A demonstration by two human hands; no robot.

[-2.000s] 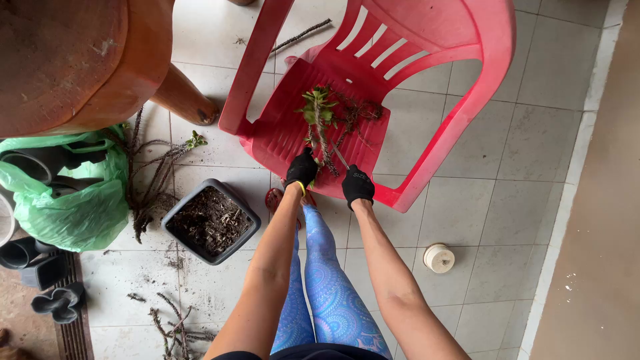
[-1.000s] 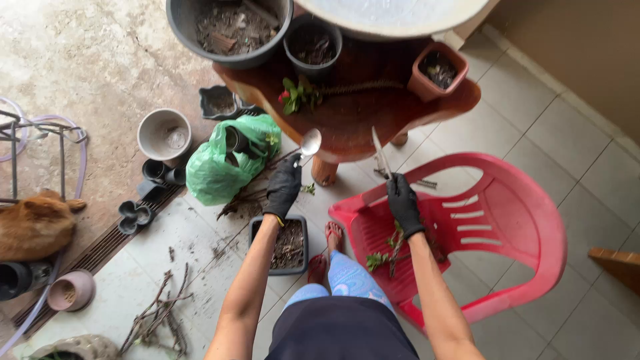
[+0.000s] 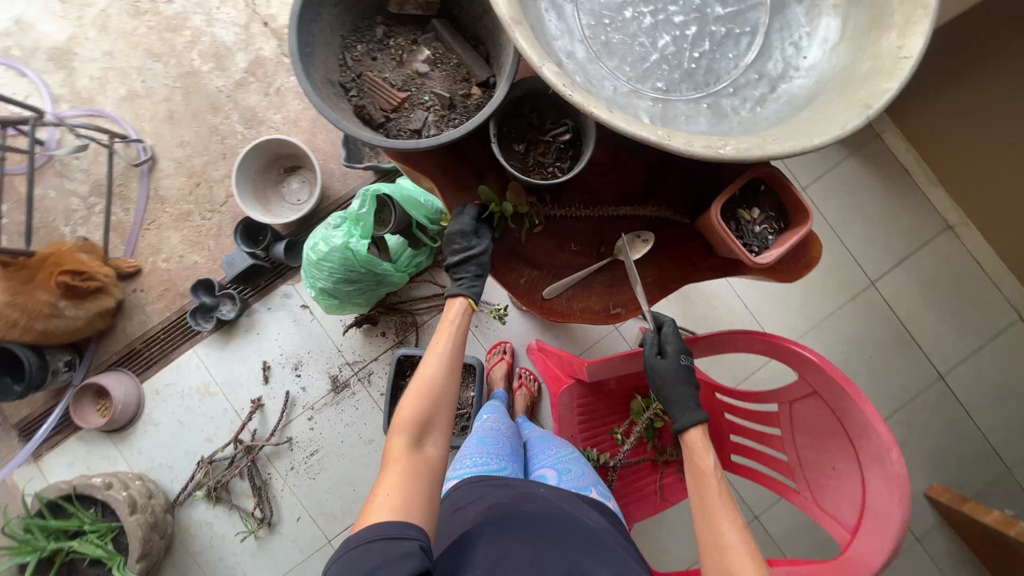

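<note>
My right hand (image 3: 670,372), in a black glove, holds a metal knife (image 3: 636,282) whose blade points up over the wooden table (image 3: 576,296). A metal spoon (image 3: 588,270) lies on the table, partly behind the blade tip. My left hand (image 3: 469,250), also gloved, is at the leafy end of a long thorny stem (image 3: 616,211) on the table; whether its fingers grip the plant I cannot tell. Leafy thorny cuttings (image 3: 636,432) lie on the seat of the red plastic chair (image 3: 840,448), beneath my right forearm and hand.
A large soil pot (image 3: 300,80), a small soil pot (image 3: 588,152), a metal basin (image 3: 720,148) and a terracotta-coloured pot (image 3: 752,254) crowd the table. A green bag (image 3: 344,264), a square planter (image 3: 396,372) and cut stems (image 3: 240,464) are on the floor. A brown furry animal (image 3: 60,292) lies at left.
The spoon, in my left hand a second ago, now lies on the table. My left hand has moved up to the leafy stem. The knife is still in my right hand.
</note>
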